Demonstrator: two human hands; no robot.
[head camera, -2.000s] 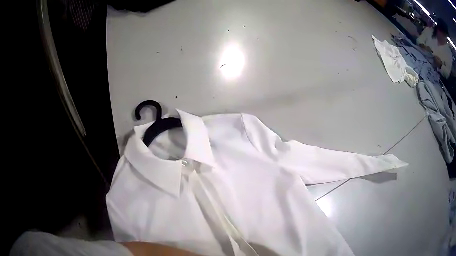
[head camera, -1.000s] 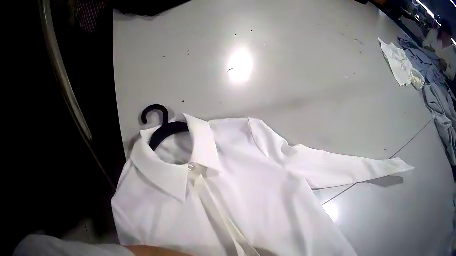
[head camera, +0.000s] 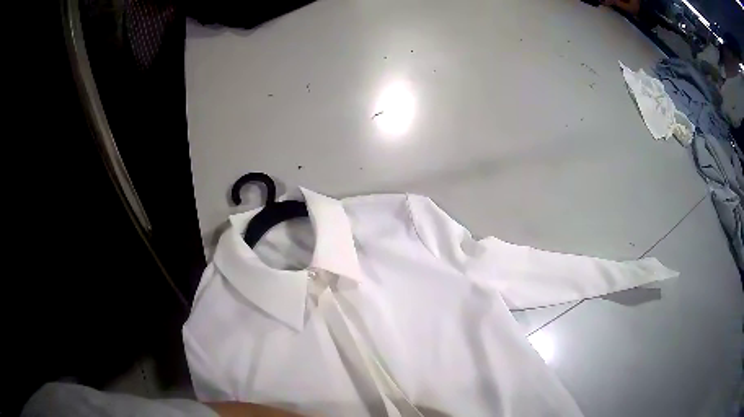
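A white shirt (head camera: 432, 301) lies front up on the table, its collar (head camera: 265, 297) spread around the neck of a black hanger (head camera: 273, 213). The hanger's hook points up and left. One sleeve stretches out to the right. The button placket (head camera: 359, 354) runs down from the collar, closed at the top, with its strip loose below. A strip of bare forearm and a pale sleeve show at the bottom left edge. Neither of my hands is in the picture; both are hidden below its lower edge.
The glossy grey table (head camera: 489, 106) has a dark seam and glare spots. White cloth (head camera: 651, 102) and blue-grey garments (head camera: 718, 171) lie along its right edge. Dark garments and a curved metal bar (head camera: 106, 147) stand at the left. A blurred person is at the top right.
The whole view has shifted slightly, so the shirt and table appear a little lower and further right. The shirt lies much as before.
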